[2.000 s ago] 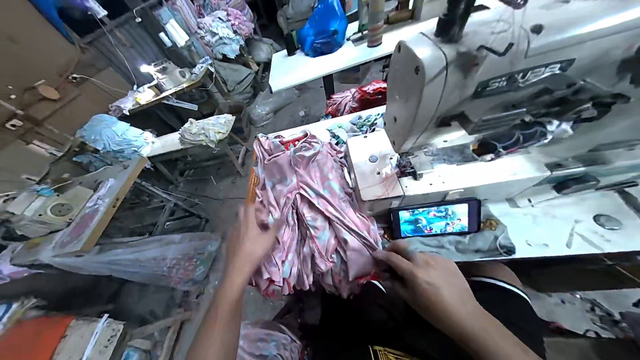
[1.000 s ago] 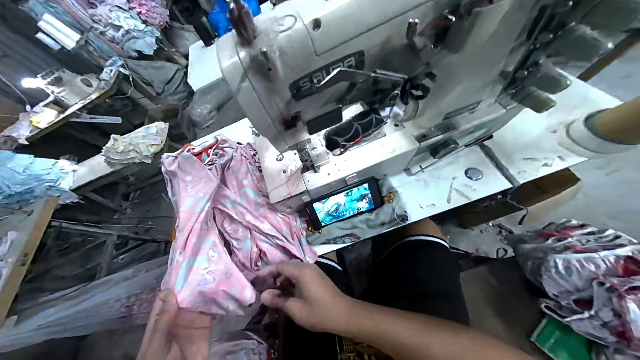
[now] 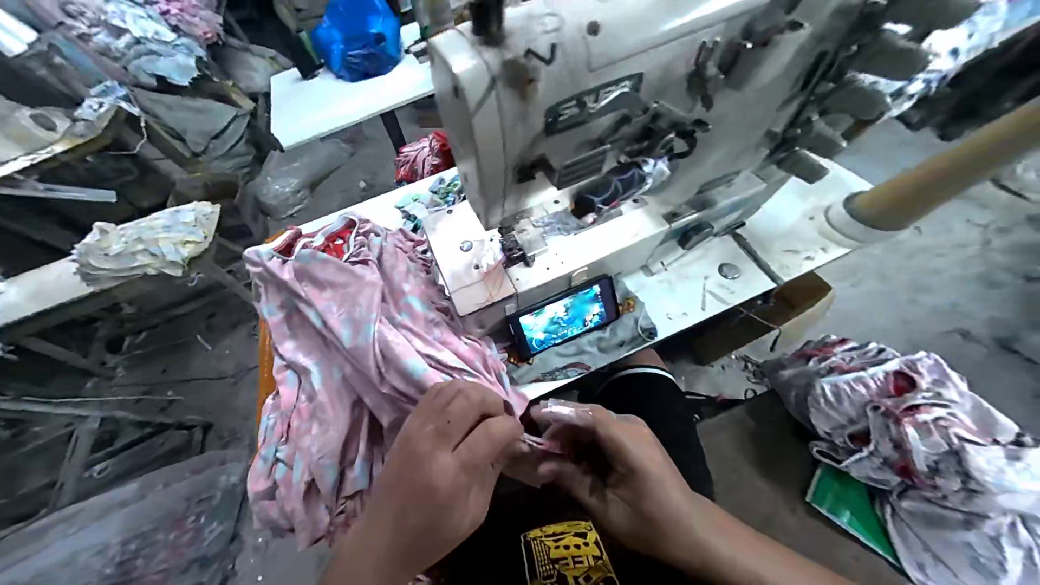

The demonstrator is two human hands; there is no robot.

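A pile of pink patterned fabric with red and white edging at its top lies over the left end of the sewing machine table. My left hand grips the fabric's lower right edge between thumb and fingers. Close beside it, my right hand pinches the same edge, its fingers curled; part of the cloth is hidden by the fingers. Above the hands stands a white industrial sewing machine. A lit smartphone leans against the machine's bed, on a grey cloth.
At the right lies a heap of pale fabric with red parts, beside a green packet. A thick pole rises by the table's right end. Behind are a blue plastic bag, a red bundle and a bench with cream cloth.
My hands have come together at the fabric's lower right edge. A second ago my left hand held the lower left part. The view has shifted between frames.
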